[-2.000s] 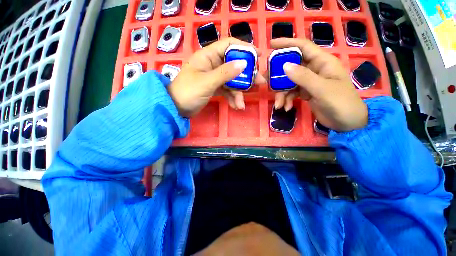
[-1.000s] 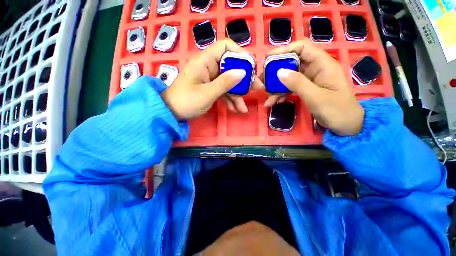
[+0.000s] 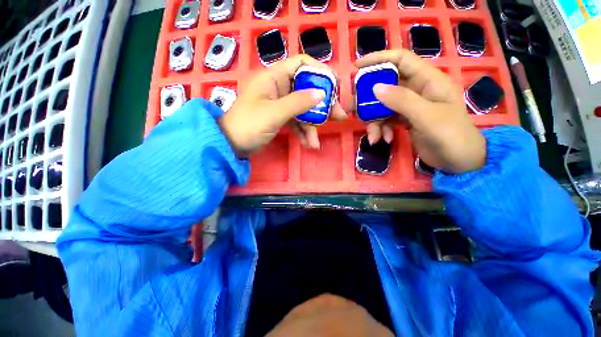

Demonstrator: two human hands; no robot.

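Note:
My left hand (image 3: 267, 105) holds a watch unit (image 3: 312, 84) with a silver edge and a lit blue screen. Its thumb lies on the screen. My right hand (image 3: 425, 108) holds a second watch unit (image 3: 368, 84), also lit blue, with the thumb on its screen. A thin light line crosses each screen. The two units are side by side, a little apart, above the red-orange tray (image 3: 321, 161). The tray's pockets hold black-faced units (image 3: 373, 155) and, at the left, silver units (image 3: 221, 52) lying face down. My hands hide some pockets.
A white tray (image 3: 74, 131) full of black-faced units stands at the left. The green bench top (image 3: 132, 85) shows between the trays. At the right are a pen (image 3: 527, 99), dark watch parts (image 3: 517, 36), a cable (image 3: 572, 178) and a light-coloured boxed instrument (image 3: 586, 99).
Both hands keep hold of their units. The units have shifted and tilted slightly, and the thumbs have moved a little on the screens. Light lines again show on the blue screens.

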